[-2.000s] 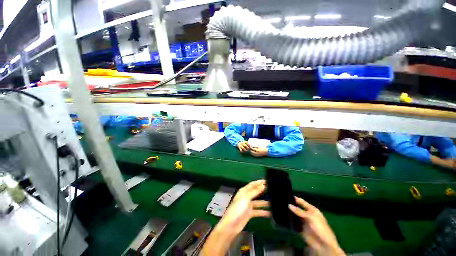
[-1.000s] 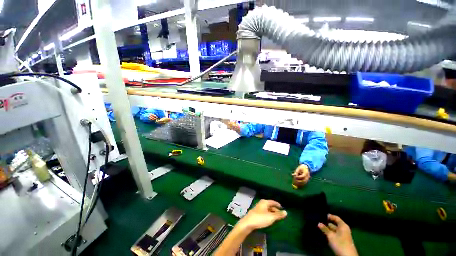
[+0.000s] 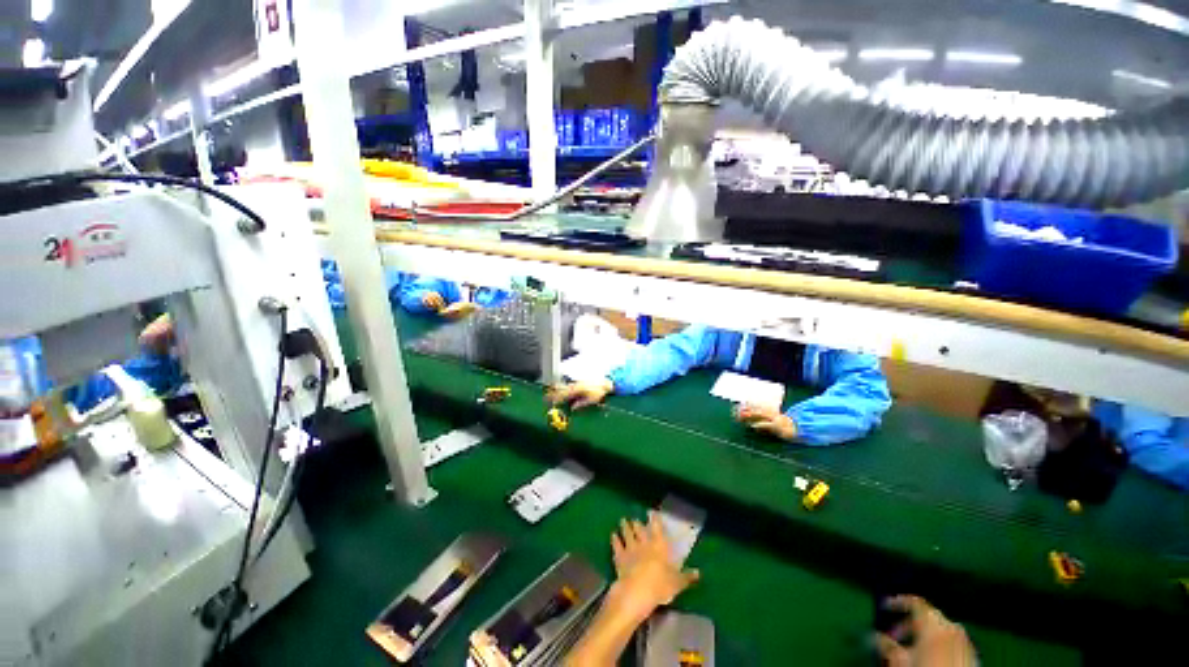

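My left hand is at centre with its fingers spread, at the near left edge of a slanted narrow grey phone body; whether it touches is unclear. My right hand is low at the right, partly cut off by the bottom edge, fingers bent beside a blurred dark item; a grip cannot be made out. In the near row lie open silver phone housings with black and orange parts: one at left, one beside it, and one below my left hand. Another grey phone body lies beyond them.
A white machine with black cables stands at left, beside a white upright post. A white rail crosses ahead. A worker's blue sleeves and hands are opposite. Small yellow parts lie along the green belt's far edge.
The view has swung left. My hands, earlier together at the black phone, have parted: left to the grey body, right lower and rightward. The worker opposite has reached towards a yellow part.
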